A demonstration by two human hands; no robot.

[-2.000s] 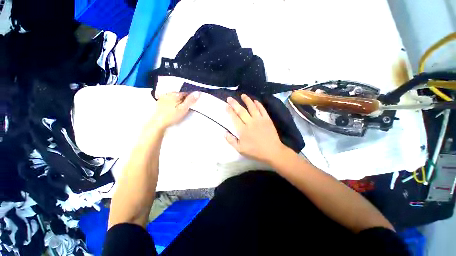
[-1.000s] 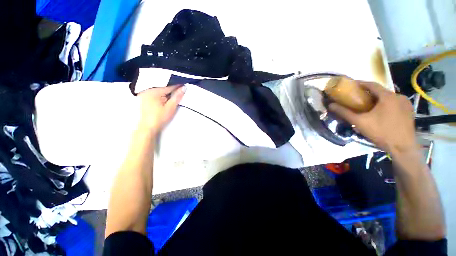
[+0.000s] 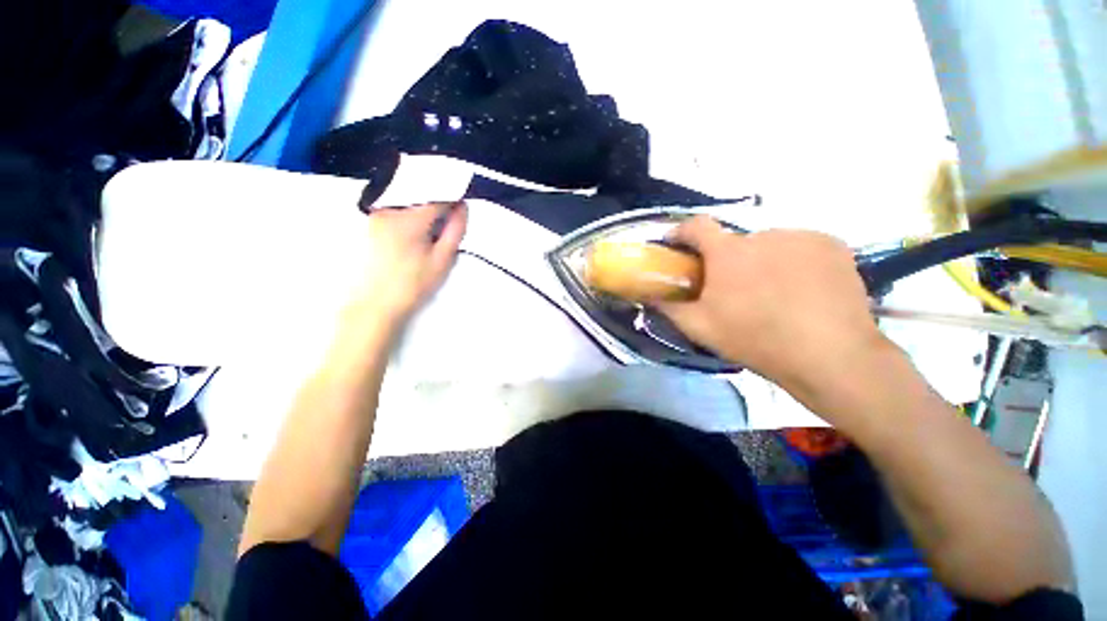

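A black, white-speckled garment piece (image 3: 510, 103) lies bunched across the off-white sleeve board (image 3: 231, 267). Its white band (image 3: 504, 234) curves toward me, with a thin dark edge. My left hand (image 3: 410, 261) pinches the band near its left end, with something small and dark between the fingers that I cannot make out. My right hand (image 3: 777, 291) is closed around the wooden handle of the steam iron (image 3: 643, 269). The iron's tip points left and rests on the right part of the band, covering it and some of the plain black section.
The white pressing table (image 3: 789, 97) reaches behind the board. A black hose (image 3: 971, 243) and yellow line run right from the iron. A blue strip (image 3: 291, 85) stands behind at left. Black-and-white garment pieces (image 3: 85, 279) heap at left. A blue crate (image 3: 407, 534) is below.
My right hand left the band, took the iron's handle at right and brought the iron left onto the band. My left hand has stayed at the band's left end.
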